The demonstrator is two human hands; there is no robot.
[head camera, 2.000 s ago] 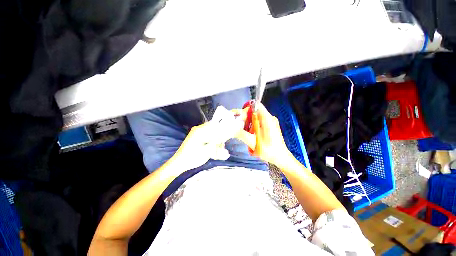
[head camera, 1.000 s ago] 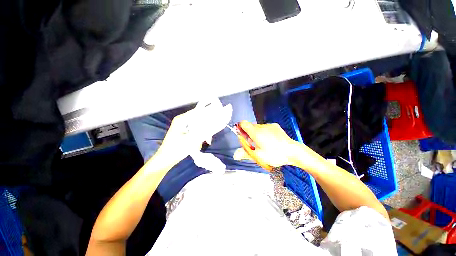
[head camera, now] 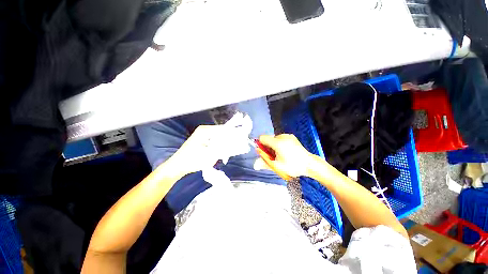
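My left hand is over my lap, overexposed, closed on a pale white strip. One end of the strip sticks up past the fingers and another part hangs below the hand. My right hand is just right of it, shut on the red-orange handles of the scissors. The scissors point left toward the strip; their blades are mostly lost in glare, and I cannot tell whether they touch the strip.
The white table lies ahead, with black cloth heaped at left and a smartphone on top. A blue crate with black pieces stands at right, beside a red crate and a cardboard box.
The scissors have turned from pointing up, between the hands, to pointing left. My right hand has moved slightly right and down, and my left hand slightly left with the strip.
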